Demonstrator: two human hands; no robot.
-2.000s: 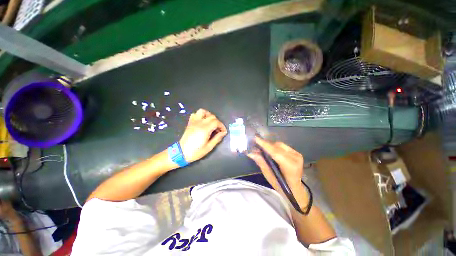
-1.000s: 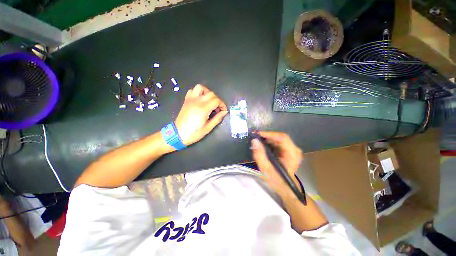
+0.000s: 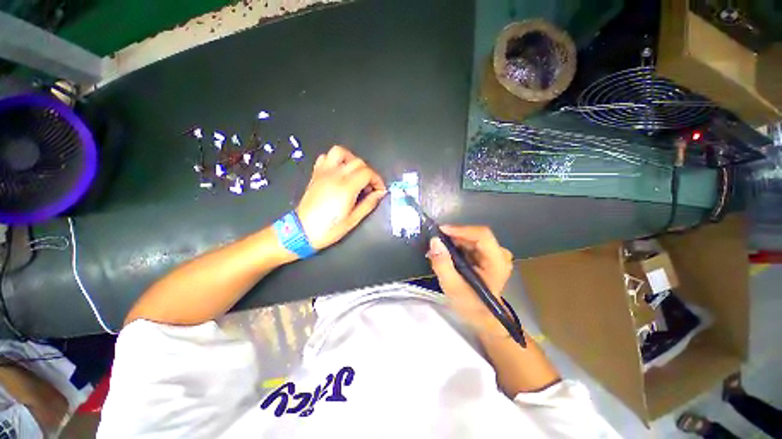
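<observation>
A small circuit board (image 3: 406, 214), white under glare, lies on the dark green mat in front of me. My right hand (image 3: 470, 261) grips a black soldering iron (image 3: 480, 287); its tip end reaches over the upper part of the board. My left hand (image 3: 347, 195), with a blue wristband, rests on the mat left of the board. Its thumb and finger are pinched at the board's upper left edge; whether a lead is between them is too small to tell. A loose pile of white connectors with thin dark wires (image 3: 246, 159) lies further left.
At the right, a brown ring with a dark centre (image 3: 533, 60), silvery strands (image 3: 592, 141) and wire loops (image 3: 643, 99) sit near a tan box (image 3: 716, 64). A purple-rimmed fan (image 3: 39, 159) stands left. An open carton (image 3: 583, 317) is below the bench edge. A person's feet show lower right.
The iron's tip has moved from beside the board's lower right, up and left over the board. My left hand has stayed at the board's left side. The view has shifted slightly.
</observation>
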